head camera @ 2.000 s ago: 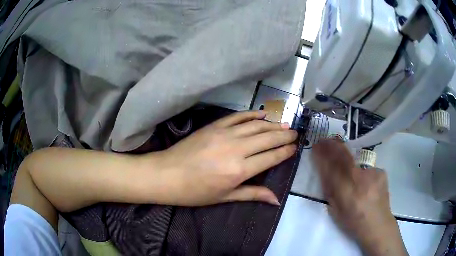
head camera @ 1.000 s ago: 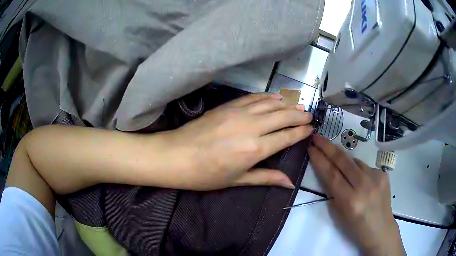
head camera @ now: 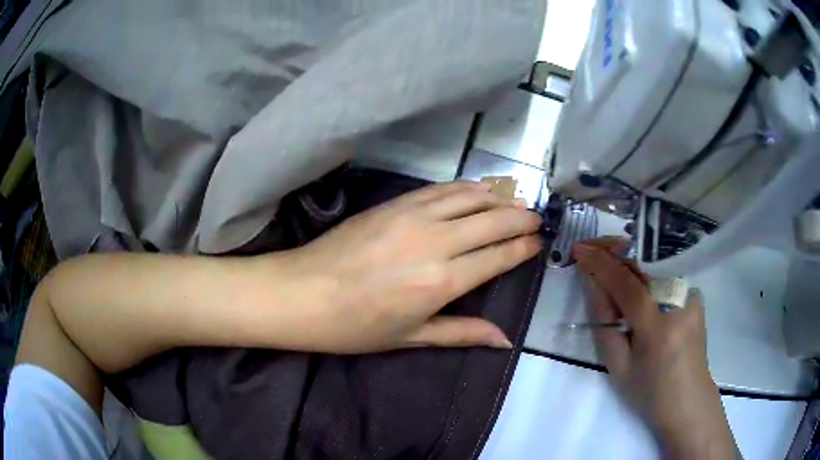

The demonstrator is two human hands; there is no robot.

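The dark brown panel (head camera: 396, 404) lies on the machine bed, its stitched edge running up to the presser foot (head camera: 550, 214). My left hand (head camera: 405, 269) lies flat on the panel, palm down, fingertips beside the presser foot; it grips nothing. My right hand (head camera: 643, 332) is right of the panel edge over the bed, fingertips near the throat plate (head camera: 571, 235). A thin pointed tool (head camera: 589, 325) sticks out leftward from my right hand. The needle is too small and hidden to make out.
The white sewing machine head (head camera: 647, 99) fills the upper right, with a ribbed knob (head camera: 668, 292) below it. The grey-khaki panel (head camera: 297, 99) is heaped across the upper left. A lime-green piece (head camera: 171, 440) shows at the lower left.
Since one second ago, my right hand has moved off the panel edge towards the right of the throat plate, and its tool no longer crosses the edge. My left hand stays flat on the cloth.
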